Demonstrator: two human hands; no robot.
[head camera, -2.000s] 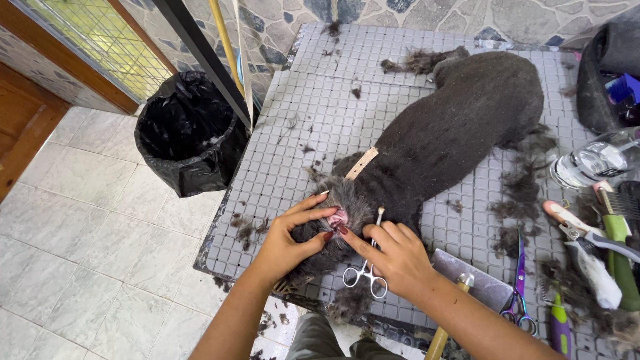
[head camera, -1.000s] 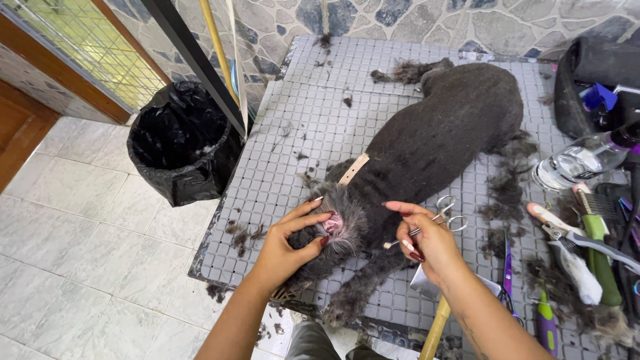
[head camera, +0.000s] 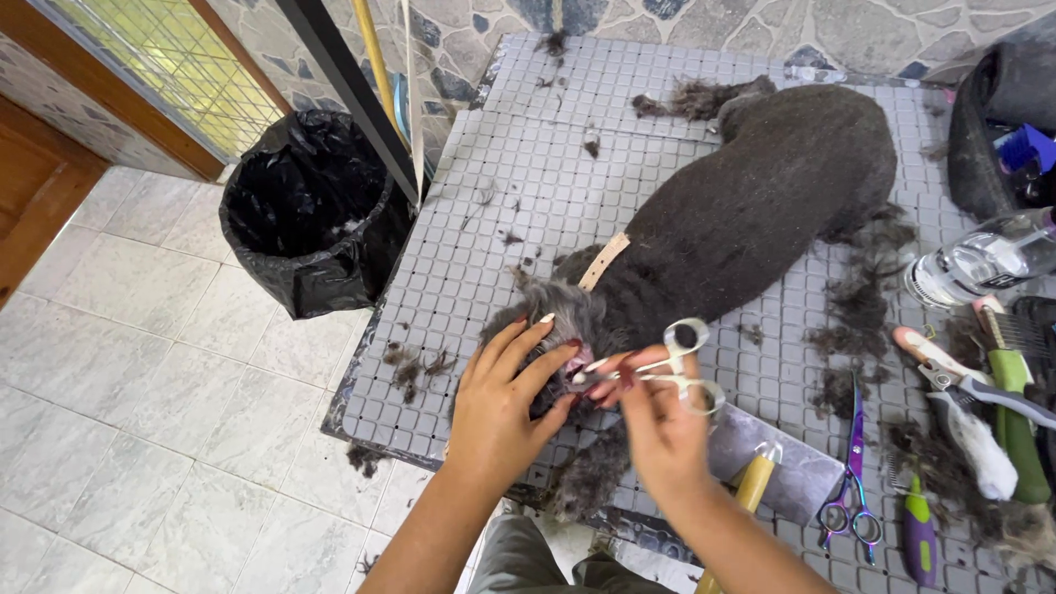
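Observation:
A dark, close-clipped dog (head camera: 759, 190) lies on a grey rubber-matted table with a light strap collar (head camera: 605, 260) around its neck. My left hand (head camera: 507, 396) rests on the head and holds an ear open, its pink inside showing between the fingers. In my right hand (head camera: 660, 412) are metal hemostat-type forceps (head camera: 681, 367), their finger rings pointing up and right. A small white tip, seemingly a cotton swab (head camera: 579, 378), shows beside the forceps' jaws at the ear opening. Whether the jaws grip anything is unclear.
Purple shears (head camera: 855, 462), nail clippers (head camera: 949, 379), a green-handled comb (head camera: 1008, 363) and a purple-green tool (head camera: 918, 528) lie at right, near a clear bottle (head camera: 973, 260) and black bag (head camera: 978, 132). Cut hair is scattered about. A black-lined bin (head camera: 309, 272) stands left of the table.
My right hand, apart from the ear one second ago, has come back to it with the forceps now pointing into the opening. My left hand stays on the dog's head.

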